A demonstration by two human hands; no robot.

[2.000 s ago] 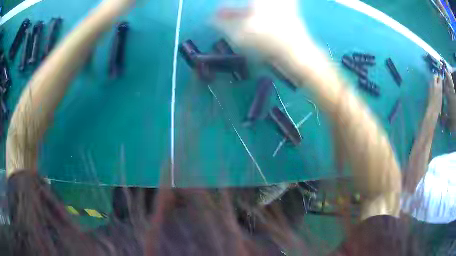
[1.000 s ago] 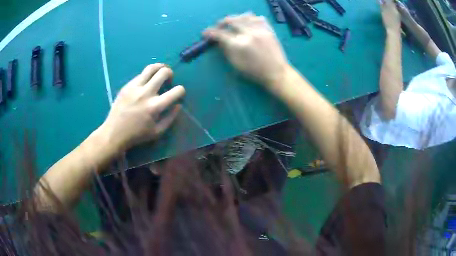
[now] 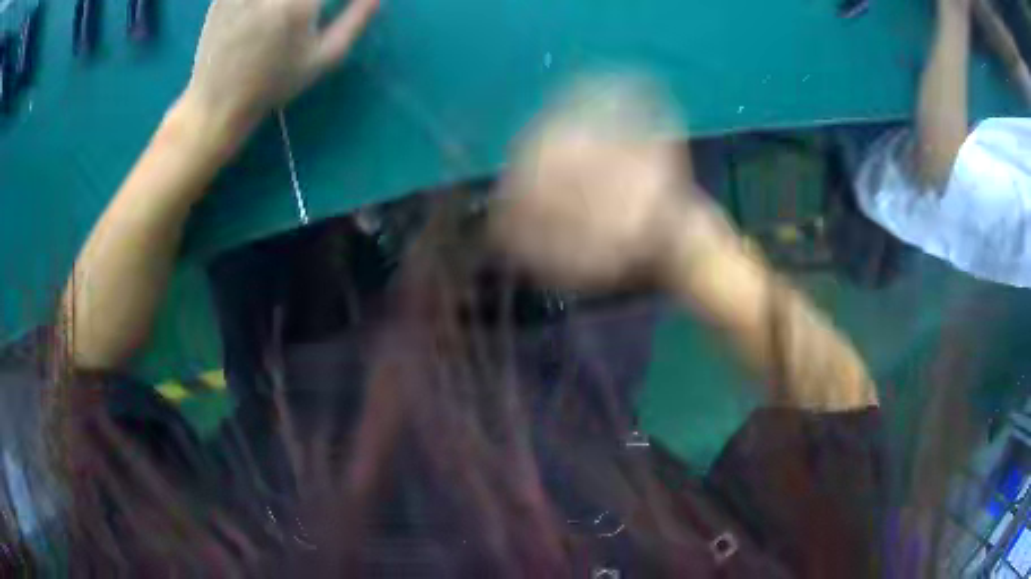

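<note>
My left hand is at the top left over the green table, its upper part near the picture's top edge. Its thumb is stretched out to the right, and what its fingers hold, if anything, is not visible. My right hand is strongly blurred at the table's front edge, partly over my lap. Its fingers and anything in it cannot be made out. Slim black parts stand side by side at the top left, cut by the edge. A thin white line or string runs below my left hand to the table edge.
Another person's forearm and white sleeve are at the right of the table. A small black part lies at the top right. Yellow-and-black tape marks the green floor. Dark strands of hair hang across the lower view.
The view has tilted down, so the table sits higher. My right hand has moved from the black part on the table down to the table's front edge. My left thumb is now spread out.
</note>
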